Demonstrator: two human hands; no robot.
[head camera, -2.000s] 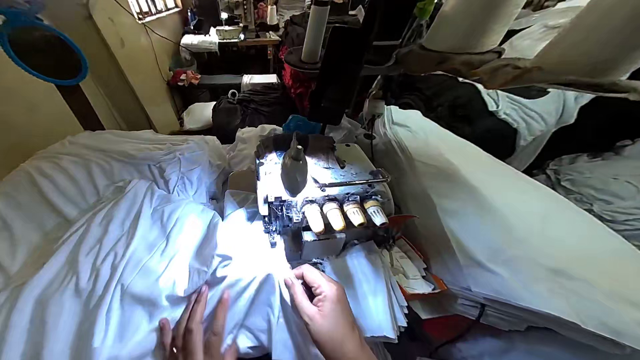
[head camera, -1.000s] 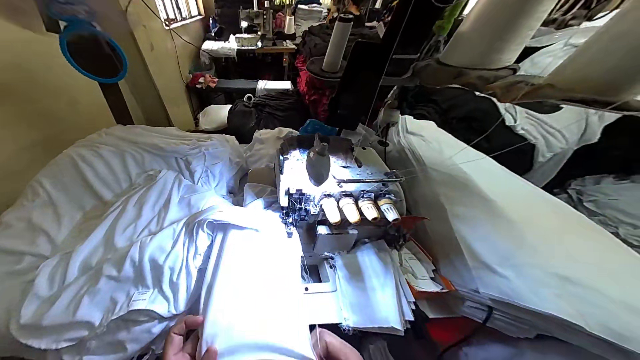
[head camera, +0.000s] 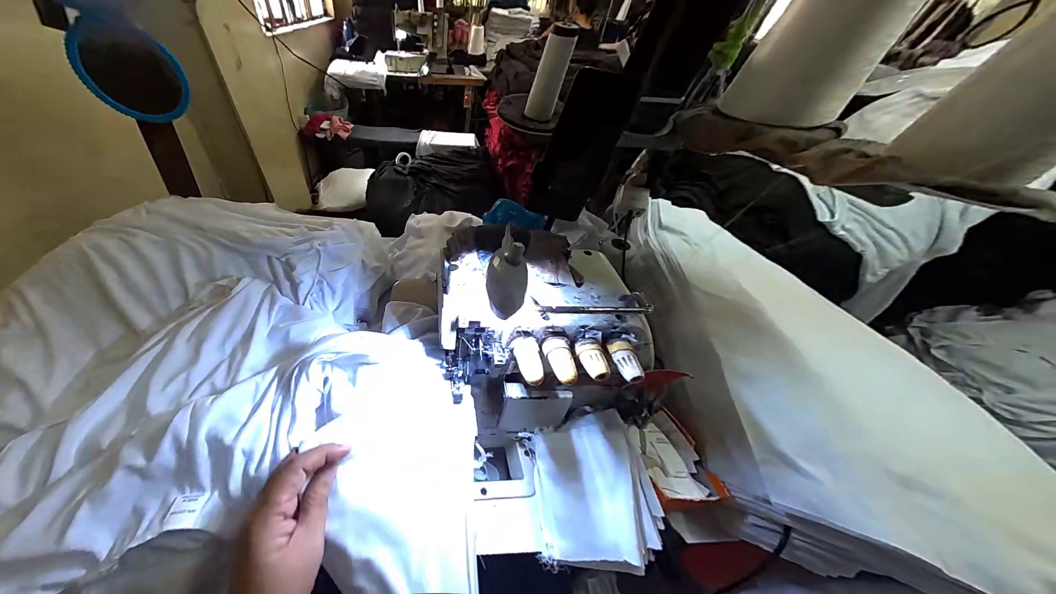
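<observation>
My left hand (head camera: 289, 516) is at the lower middle left, its thumb and index finger pinched at the left edge of a white fabric piece (head camera: 404, 478). That piece lies brightly lit, in front and to the left of the overlock sewing machine (head camera: 549, 297), its upper part near the needle and presser foot area (head camera: 462, 371). Whether it is under the foot cannot be told. More white fabric (head camera: 165, 346) is heaped on the left, with a small printed label (head camera: 186, 511) on it. My right hand is out of view.
Folded white pieces (head camera: 586, 495) lie right of the machine bed, beside an orange box (head camera: 689, 491) of scraps. A large white fabric stack (head camera: 792, 371) fills the right side. Behind stand a thread cone (head camera: 551, 74) and black bundles (head camera: 429, 186). A blue-rimmed mirror (head camera: 128, 70) is upper left.
My left hand has moved up along the fabric's left side. My right hand, at the fabric's lower edge one second ago, has left the view. The fabric was bunched earlier and now lies flatter.
</observation>
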